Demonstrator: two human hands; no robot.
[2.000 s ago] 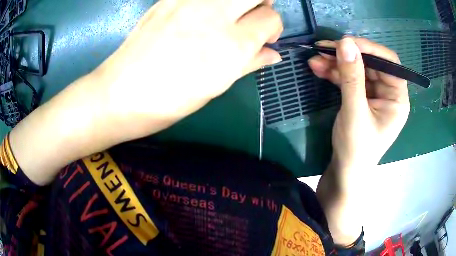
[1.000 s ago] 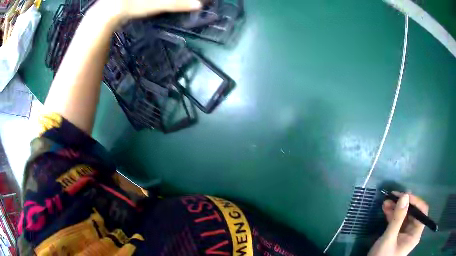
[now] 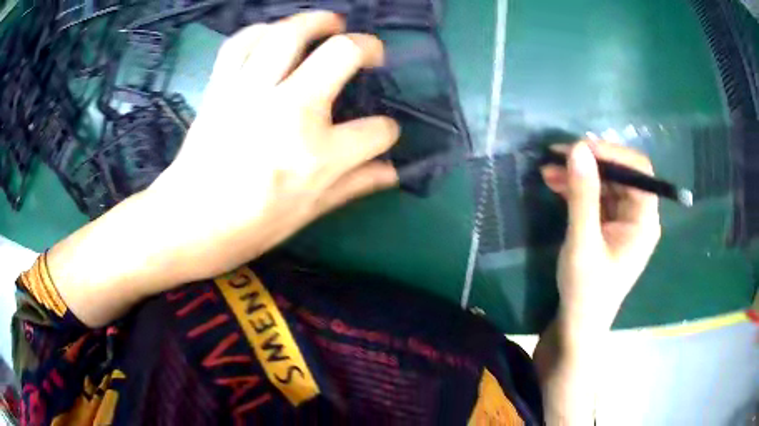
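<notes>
My left hand [image 3: 283, 141] is at the centre left, its fingers closed around black plastic frames [image 3: 429, 83]; blur hides how many it holds. My right hand [image 3: 603, 208] holds black tweezers [image 3: 637, 179] like a pen, their back end pointing right. The tweezer tips are blurred over the dark green mat, right of the clear backing sheet [image 3: 506, 229]. Dark adhesive strips [image 3: 484, 200] stand in rows on the sheet's left part.
A tangled pile of black frames [image 3: 58, 108] lies at the left. A pale straight line [image 3: 499, 75] crosses the green mat [image 3: 582, 58]. Dark striped sheets [image 3: 741, 150] lie at the far right. The mat's yellow front edge [image 3: 707, 324] shows at lower right.
The view has swung back right from the pile. My left hand, earlier at the pile, is now nearer the sheet with frames in its fingers. My right hand still holds the tweezers.
</notes>
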